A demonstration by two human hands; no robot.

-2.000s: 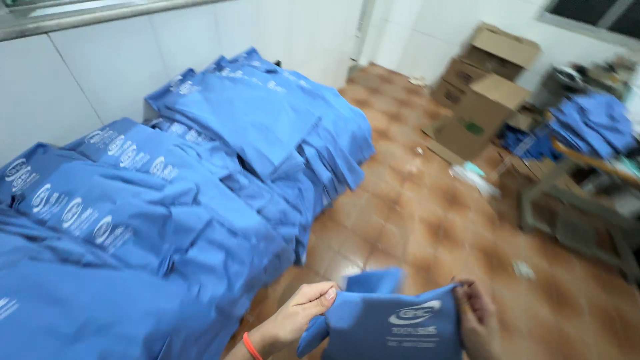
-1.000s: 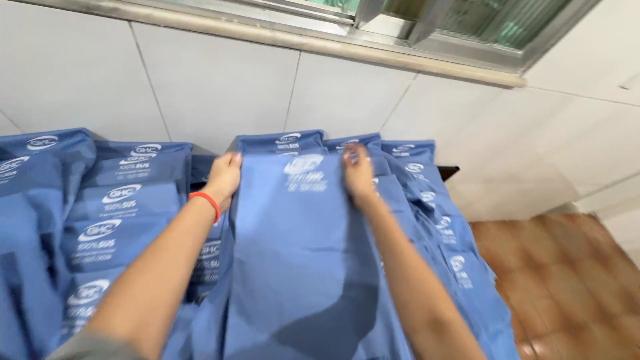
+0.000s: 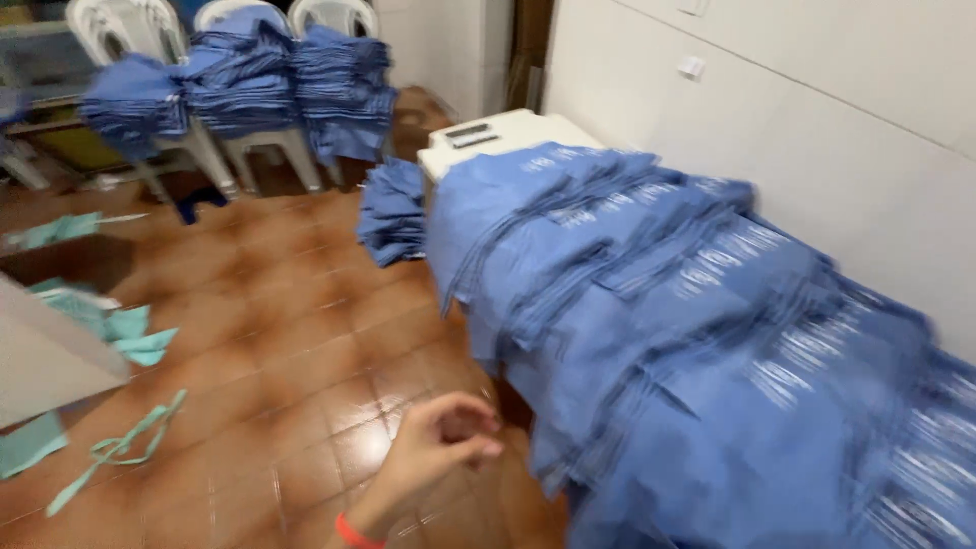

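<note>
My left hand [image 3: 442, 435], with an orange band on its wrist, is raised over the tiled floor at the lower middle. Its fingers are curled and apart, with nothing between them. To its right, overlapping blue cloth pieces with white print [image 3: 610, 366] lie in rows along a white table [image 3: 511, 133] and hang over its near edge. The hand does not touch them. My right hand is out of view. Much of the cloth is blurred.
White plastic chairs [image 3: 290, 152] at the upper left bear stacks of folded blue cloth [image 3: 343, 84]. More blue cloth [image 3: 393, 213] hangs at the table's far end. Green fabric scraps [image 3: 137, 328] and a green strip [image 3: 114, 450] lie on the floor. A white tiled wall [image 3: 762, 137] runs behind the table.
Both hands were on a printed blue cloth piece a second ago; now my left hand is off the cloth and empty, and my right hand has left view. The view has swung round strongly.
</note>
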